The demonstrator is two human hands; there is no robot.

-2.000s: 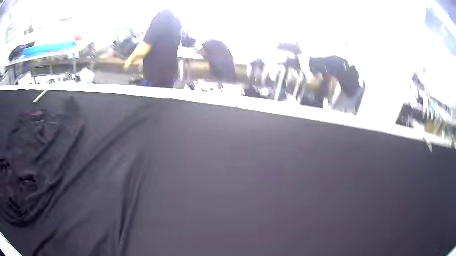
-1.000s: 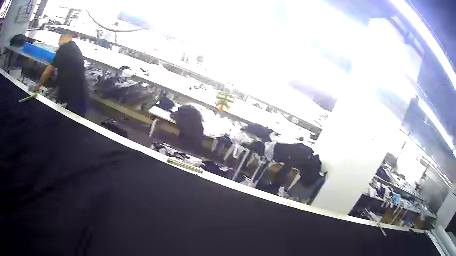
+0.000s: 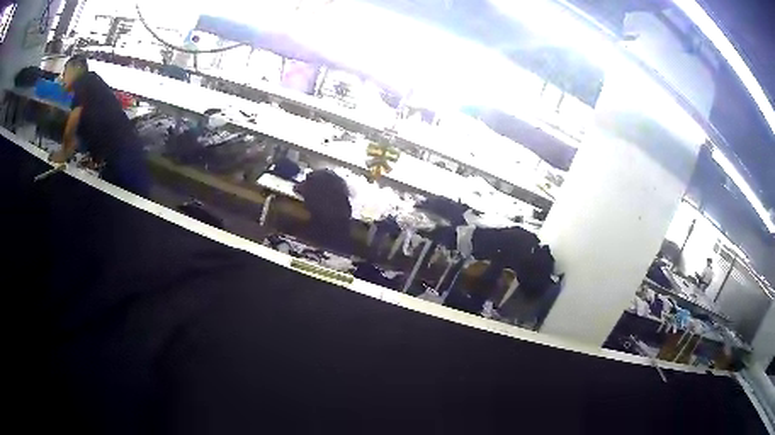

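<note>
Black fabric (image 3: 340, 365) covers the cutting table and fills the lower part of the view, dark, with faint wrinkles at the left. The table's white border (image 3: 459, 313) runs along the fabric's far edge. A pale narrow stick, perhaps a cloth weight (image 3: 48, 172), lies at the far left edge near another person's hand. Another thin pale stick (image 3: 659, 370) lies across the far edge at the right. Neither of my hands is in the picture.
A person in dark clothes (image 3: 106, 127) leans at the table's far left side. Behind the table stand benches piled with dark and white cloth (image 3: 510, 255), a white pillar (image 3: 603, 221) and a hanging yellow-green thing (image 3: 381, 158). Tube lights run overhead.
The view has lifted and tilted from mostly fabric to the room beyond. The other person has moved to the table's edge and leans over it, a hand by the left stick.
</note>
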